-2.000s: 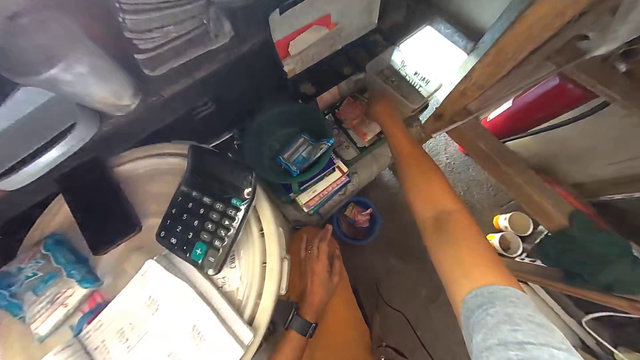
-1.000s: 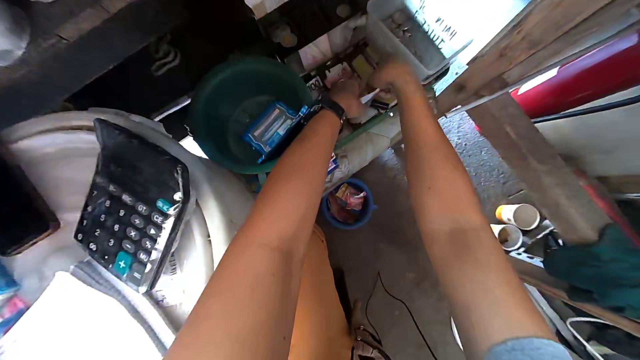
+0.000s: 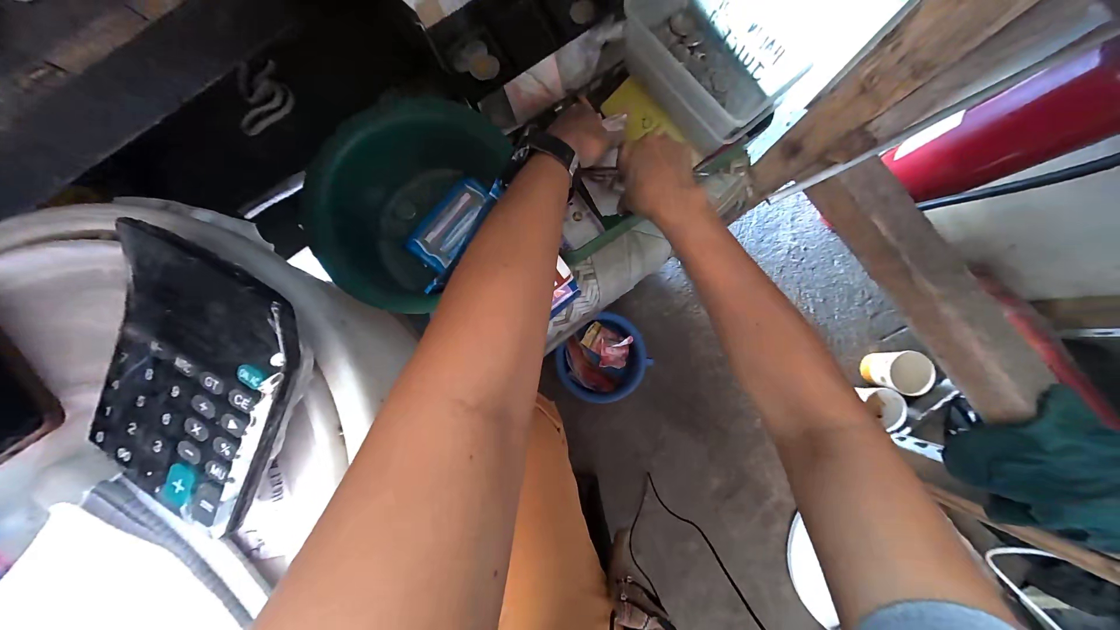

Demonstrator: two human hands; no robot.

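Both of my arms stretch toward the top of the view. My left hand (image 3: 582,131), with a dark watch at the wrist, is beside my right hand (image 3: 656,175), over a shallow compartment with small papers. A pale scrap shows between the hands; which fingers grip it I cannot tell. A yellow paper (image 3: 637,115) lies just beyond my right hand, against a grey plastic tub (image 3: 700,96) holding coins. Left of my left wrist stands a green plastic basin (image 3: 350,192) with a blue packet (image 3: 451,229) in it.
At left a calculator (image 3: 188,367) lies on a round pale plastic lid (image 3: 337,385), near a phone (image 3: 22,394). A blue bucket (image 3: 604,398) with wrappers stands on the floor. Wooden beams (image 3: 927,289), paper cups (image 3: 901,372) and a red cylinder (image 3: 1015,122) are at right.
My left hand has moved from near my lap up to the compartment beside my right hand. The yellow paper now shows plainly by the tub. The view has shifted closer.
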